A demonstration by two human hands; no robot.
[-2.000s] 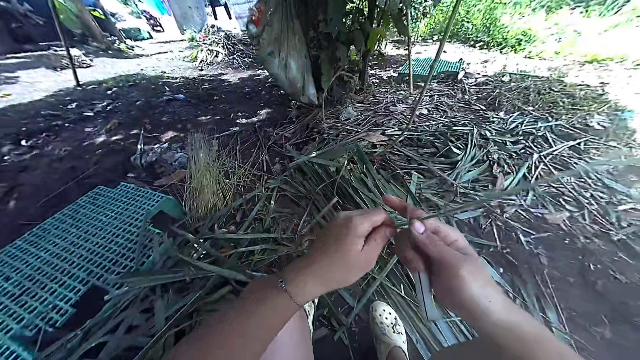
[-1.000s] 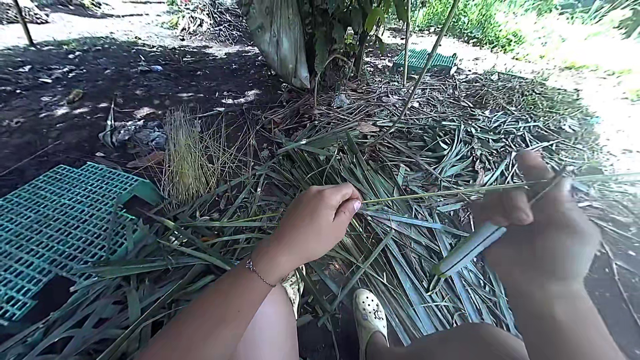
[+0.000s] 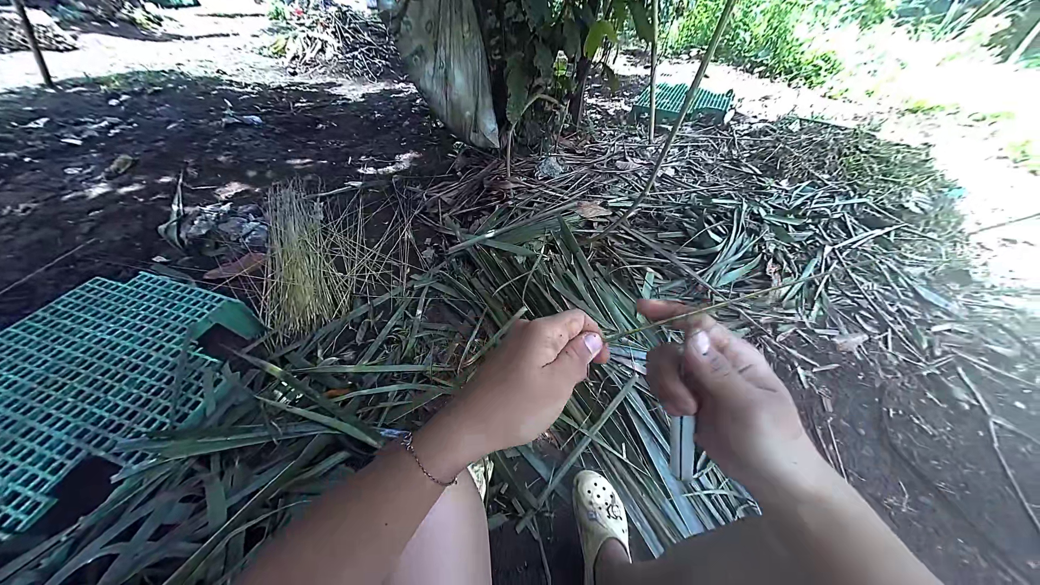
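Note:
My left hand (image 3: pixel 540 378), with a thin bracelet at the wrist, pinches one end of a thin green leaf midrib (image 3: pixel 743 297). The midrib runs to the upper right, past the thumb and forefinger of my right hand (image 3: pixel 715 378). A flat, pale-grey tool (image 3: pixel 682 447), perhaps a knife, sticks out below my right fist; its upper part is hidden in the fingers. Long cut green leaves (image 3: pixel 642 479) lie in a heap under both hands. Left of them stands a bundle of thin yellowish midribs (image 3: pixel 296 260).
A green plastic slatted panel (image 3: pixel 106 366) lies at the left, another (image 3: pixel 686 101) at the back right. A worn sack (image 3: pixel 451 65) hangs beside a leafy plant. Leaf strips and dry stalks (image 3: pixel 756 195) cover the ground ahead. A cream clog (image 3: pixel 600 508) is on my foot.
My right hand has come back left toward my left hand since one second ago, when it was farther right and blurred. The flat tool has turned from slanting to nearly upright.

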